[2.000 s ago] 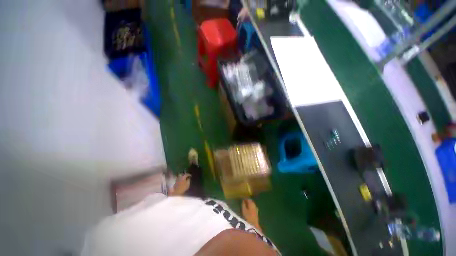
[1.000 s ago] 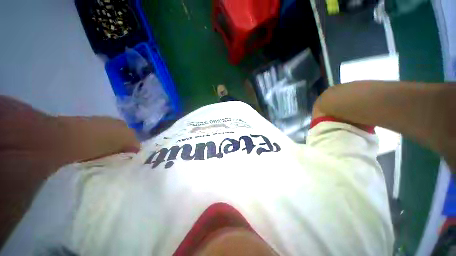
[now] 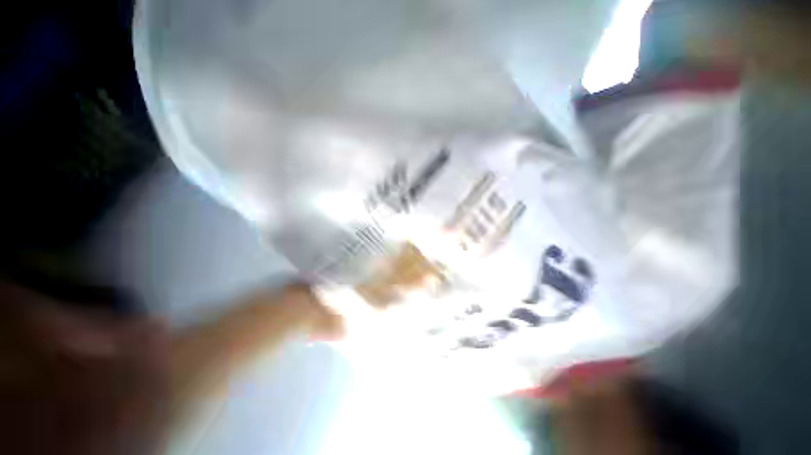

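Note:
The frame is strongly blurred and partly overexposed. The wearer's white printed shirt (image 3: 614, 293) with red trim fills the middle and right. A bare forearm or upper arm (image 3: 240, 333) crosses the lower left, and neither of my hands can be made out. A pale grey-white surface (image 3: 356, 62) covers the top middle; I cannot tell what it is. No held or worked-on thing can be identified.
A dark area (image 3: 71, 151) lies at the upper left, with no objects readable in it. A plain grey-green area (image 3: 778, 267) is at the right edge. A very bright patch glares at the bottom middle.
The view has swung and tilted sharply onto the shirt. The blue bins, red stool, tote of silvery packs and bench have left view or become unreadable. The pale surface now covers the top.

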